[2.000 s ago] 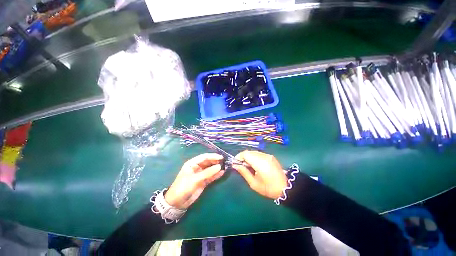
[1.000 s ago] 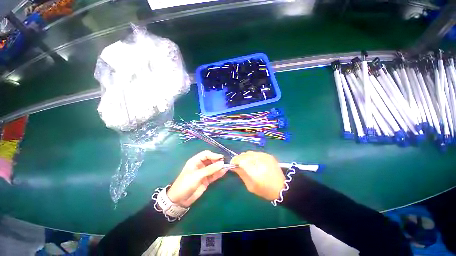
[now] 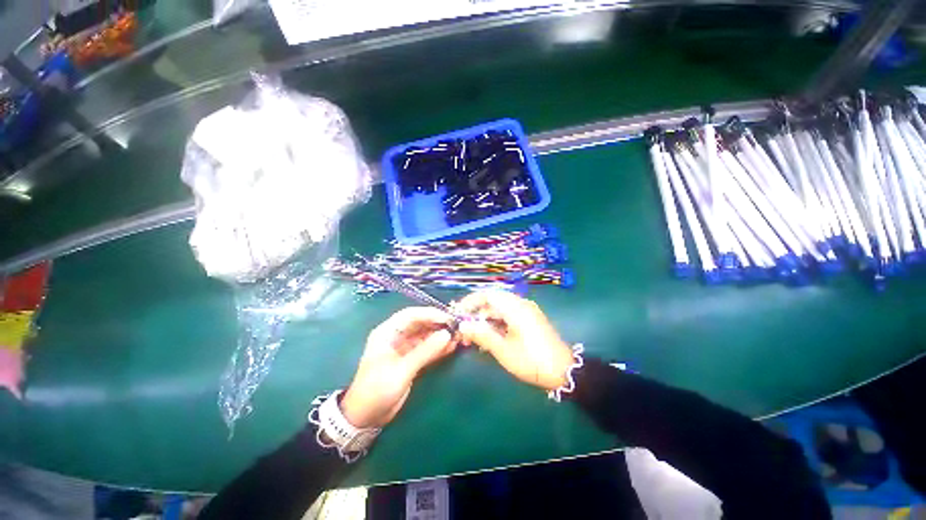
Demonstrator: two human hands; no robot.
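Observation:
My left hand (image 3: 394,364) and my right hand (image 3: 516,337) meet at the centre front, fingertips almost touching. A small dark part is pinched at my left fingertips. My right fingers pinch thin wire ends (image 3: 454,315) beside it. Thin wires (image 3: 406,288) run from the fingertips up-left towards the pile. A pile of multicoloured wire leads (image 3: 457,262) with blue connectors (image 3: 546,244) at their right ends lies just beyond my hands. A blue parts bin (image 3: 417,215) holding black parts (image 3: 487,168) stands behind the pile. The fingers hide most of the joint.
A clear bag of white sleeves (image 3: 269,188) lies at left, its tail trailing forward. Sleeved harnesses (image 3: 751,198) lie in a row at right. A metal rail (image 3: 599,129) runs behind. Coloured patches (image 3: 15,330) are at far left. A blue stool (image 3: 848,452) shows at lower right.
The white-sleeved piece that showed by my right wrist a second ago is now mostly hidden by my forearm. My right hand is turned slightly differently at the wires. The whole view has shifted a little.

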